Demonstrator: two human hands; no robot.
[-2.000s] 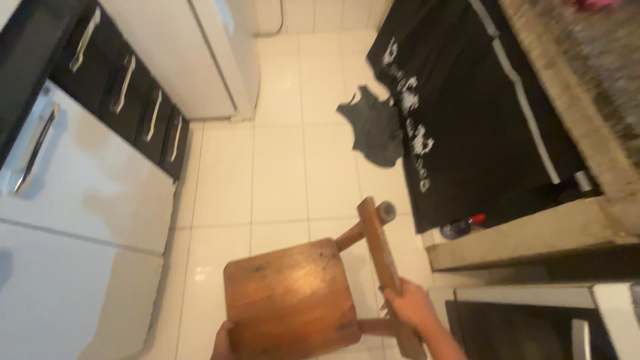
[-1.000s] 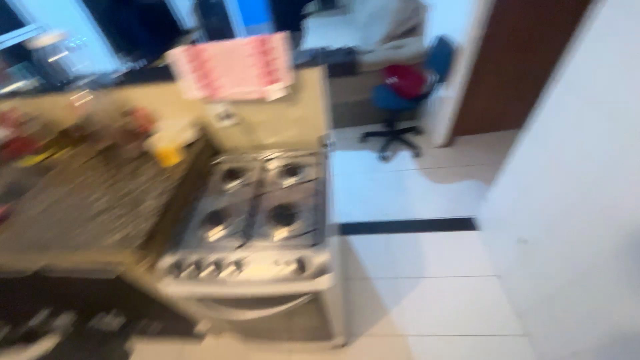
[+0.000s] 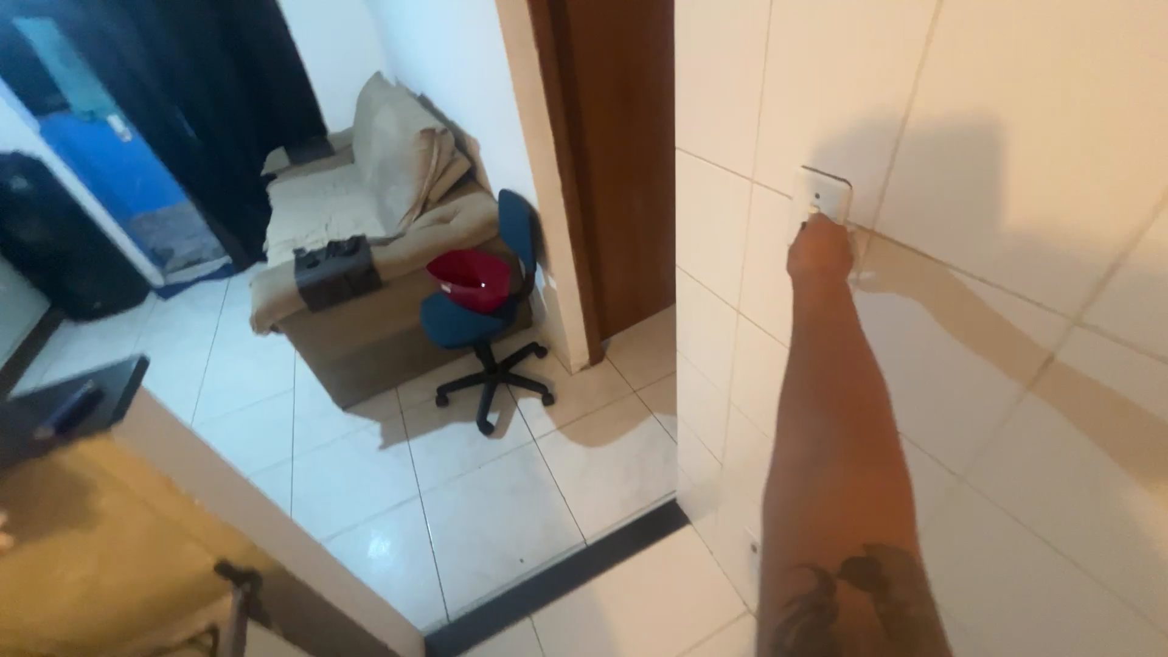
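My right hand [image 3: 821,248] is raised against the tiled wall at the right, its fingers curled at the lower part of a white light switch plate [image 3: 824,190]. The fingertips touch or nearly touch the plate and partly cover it; no object shows in that hand. My forearm, with a dark tattoo, runs down to the bottom edge, and its shadow falls on the tiles. My left hand is out of the picture.
Beyond a dark floor strip [image 3: 557,577] stand a blue swivel chair [image 3: 465,321] with a red item [image 3: 472,279] on it and a covered sofa [image 3: 319,205]. A brown door [image 3: 620,164] is behind; a stove edge is lower left.
The view has swung far from the floor and cabinets, past the stove, to the doorway and wall. Both hands held a wooden stool two seconds ago; now my right hand is at the switch.
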